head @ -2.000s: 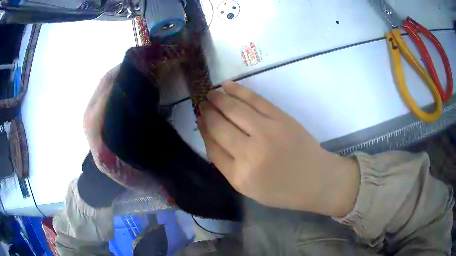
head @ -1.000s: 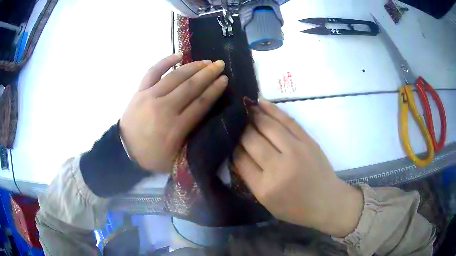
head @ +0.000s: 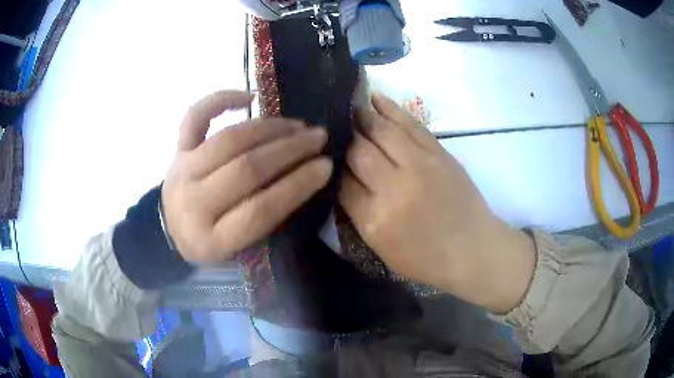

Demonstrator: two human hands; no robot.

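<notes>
The garment piece lies black side up, its far end under the presser foot, with a red-brown plaid edge along its left. Its near part curves down over the table's front edge. My left hand lies on the black cloth, fingers pointing right, slightly blurred. My right hand holds the piece's right edge; its fingertips are partly hidden at the cloth. A tweed strip shows below my right hand. The blue-grey round machine part is right of the foot.
Black thread snips and scissors with yellow and red handles lie to the right. A small scrap is at the top right. Tweed strips lie at the far left. A ruler edge runs along the front; a red crate is lower left.
My left hand has slid slightly toward me on the cloth. My right fingers have moved up along its right edge. Machine, snips and scissors appear slightly shifted up and left with the view.
</notes>
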